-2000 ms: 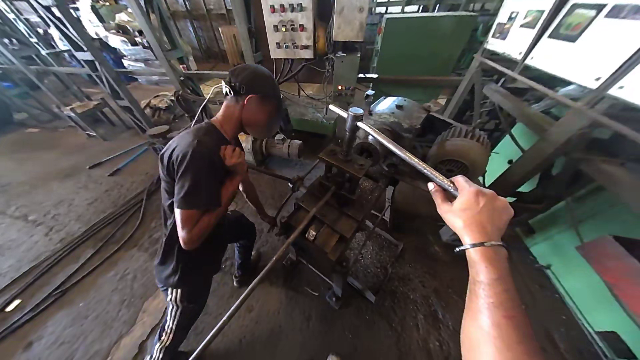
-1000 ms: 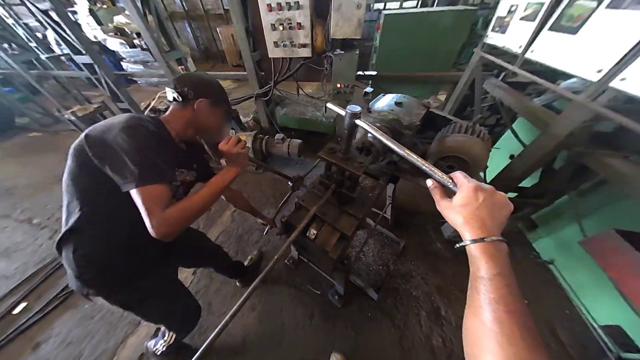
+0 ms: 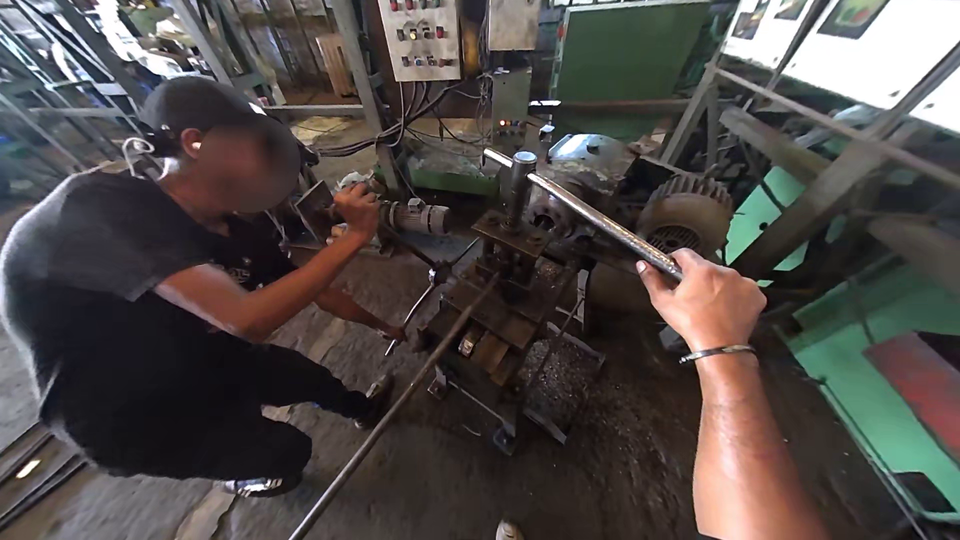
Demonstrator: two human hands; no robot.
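My right hand [image 3: 709, 300] is closed around the near end of a long metal bar [image 3: 600, 219]. This bar passes through the top of an upright steel post [image 3: 523, 187] on a dark metal machine [image 3: 495, 315]. A long thin rod [image 3: 390, 412] runs from the machine's middle down to the bottom edge of the view. At the machine's left side a co-worker [image 3: 150, 300] leans in, one hand raised and the other on a spoked handle [image 3: 412, 311]. My left hand is out of view.
Metal shavings [image 3: 559, 371] lie in a tray under the machine. A control panel [image 3: 421, 37] with buttons hangs behind it, near cables and an electric motor [image 3: 420, 216]. A large ribbed motor [image 3: 686, 217] stands behind the bar. Green machinery [image 3: 862, 390] borders the right side.
The co-worker has leaned forward and down toward the machine, with the raised hand moving away from the chest. My right hand has kept its hold on the bar, which looks nearly unmoved.
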